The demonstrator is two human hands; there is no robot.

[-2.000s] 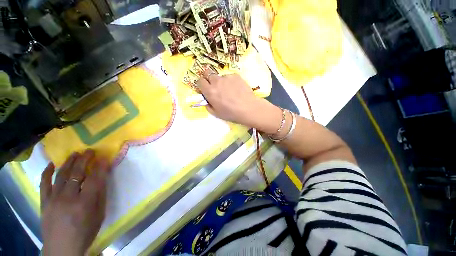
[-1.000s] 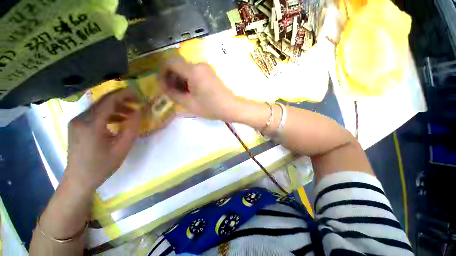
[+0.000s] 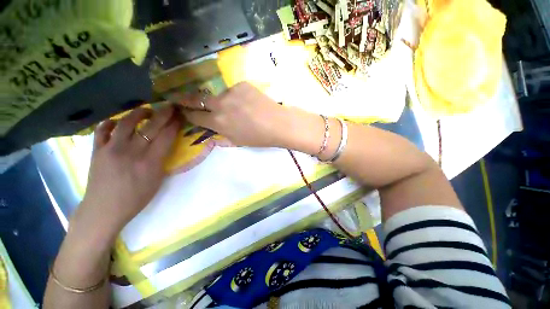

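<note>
The yellow fabric piece (image 3: 183,154) lies on the white template sheet (image 3: 199,193), its lower lobe along a pink curved line. My left hand (image 3: 135,151) is over the panel, fingers bent, fingertips beside those of my right hand. My right hand (image 3: 235,114) reaches in from the right. The dark pointed blades of the thread snips (image 3: 202,137) stick out below its fingers. A red cord (image 3: 313,192) trails from my right hand toward my lap. The fingertips and the machine head hide the clamp frame's middle, and no label shows between the fingers.
The dark machine head (image 3: 102,90), with a handwritten yellow-green tape note (image 3: 72,54), hangs close at upper left. The label pile (image 3: 347,36) lies at upper centre-right on yellow fabric. Stacked yellow panels (image 3: 461,60) lie at far right. Yellow masking tape (image 3: 181,234) borders the sheet.
My right hand has moved from the label pile to the panel under the machine head. My left hand has moved up to meet it. The blurred cream label seen between them is now hidden.
</note>
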